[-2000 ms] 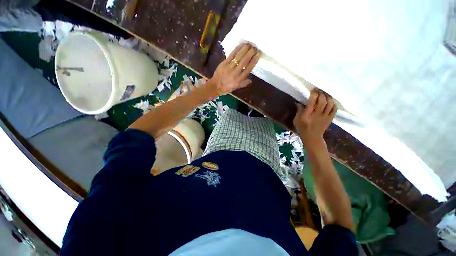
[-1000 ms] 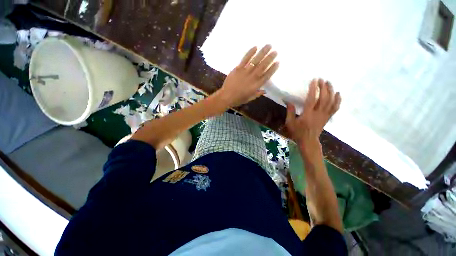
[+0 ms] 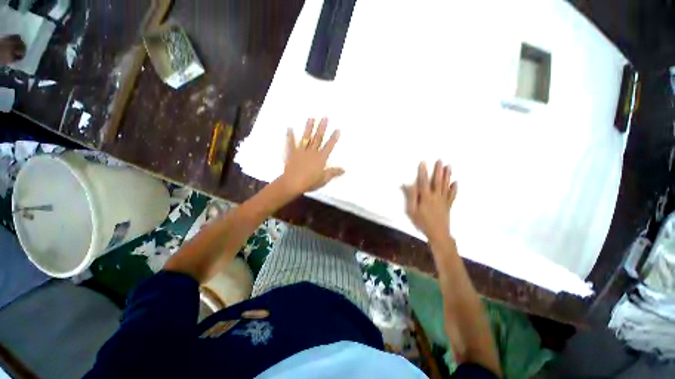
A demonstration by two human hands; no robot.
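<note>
A large white stack of sheets (image 3: 474, 148) covers much of the table, its near edge lying close to the table's front edge. My left hand (image 3: 307, 164) lies palm down with fingers spread on the stack's near left part. My right hand (image 3: 432, 200) lies on the stack near its front edge, fingers slightly apart. Both hands hold nothing. A small open tray (image 3: 534, 74) sits on the stack, and a long black block (image 3: 331, 37) lies on its far left part. A dark bar with a yellowish handle (image 3: 627, 98) lies at its right edge.
On the dark table (image 3: 215, 81) at left are a second small tray (image 3: 174, 56), a wooden strip (image 3: 133, 81) and a yellow-handled bar (image 3: 217, 149). A person's hand (image 3: 11, 49) shows far left. A large cream bucket (image 3: 81, 211) stands below. White bundles (image 3: 651, 303) lie at right.
The view has shifted to show more of the table. Both hands have gone from gripping the stack's front edge to lying flat on top, farther apart.
</note>
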